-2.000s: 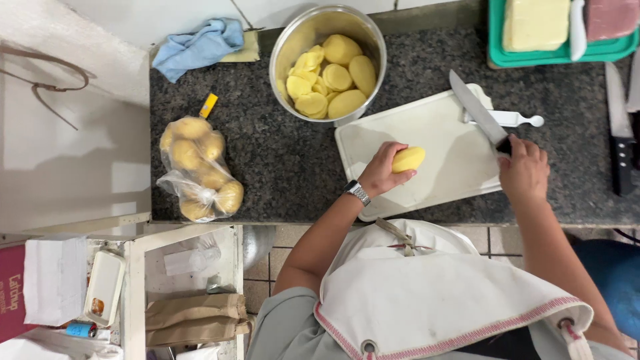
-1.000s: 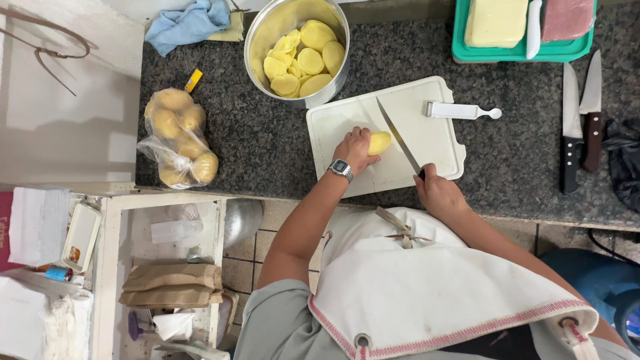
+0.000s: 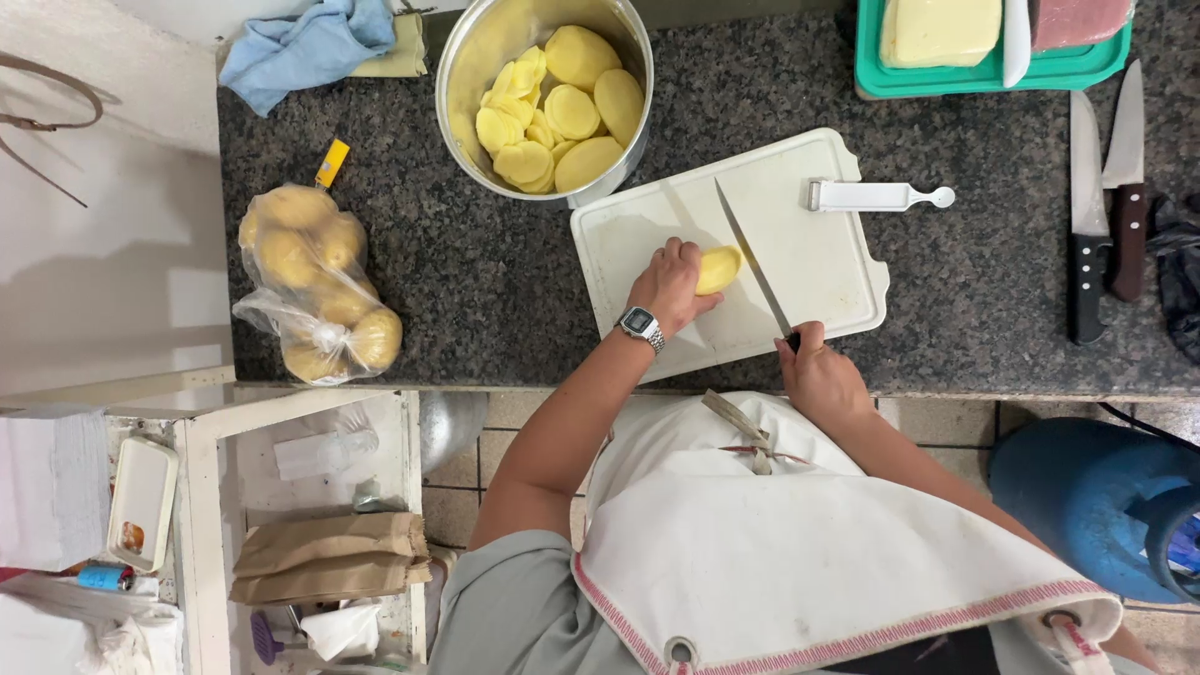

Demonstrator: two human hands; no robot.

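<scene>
My left hand point(image 3: 667, 284) grips a peeled potato point(image 3: 719, 271) on the white cutting board point(image 3: 825, 281). My right hand point(image 3: 822, 375) is closed round the handle of a kitchen knife point(image 3: 753, 256); its blade points up and left over the board, just right of the potato, with a narrow gap between them. A white vegetable peeler point(image 3: 872, 196) lies across the board's right edge. Behind the board's left corner stands a metal pot point(image 3: 450, 122) with potato slices point(image 3: 572, 112) in it.
Potatoes in a clear plastic bag point(image 3: 323, 281) lie at the left beside a yellow object point(image 3: 332, 163). A blue cloth point(image 3: 305, 47) is behind. At the right are two knives point(image 3: 1088, 178) point(image 3: 1129, 141) and a green tray point(image 3: 872, 56) bearing cheese point(image 3: 937, 33). A blue gas cylinder point(image 3: 1069, 506) stands below.
The knife's blade, over the peeler and away from the potato two seconds ago, has come left beside the potato. My right hand has moved left toward my left hand, which still holds the potato.
</scene>
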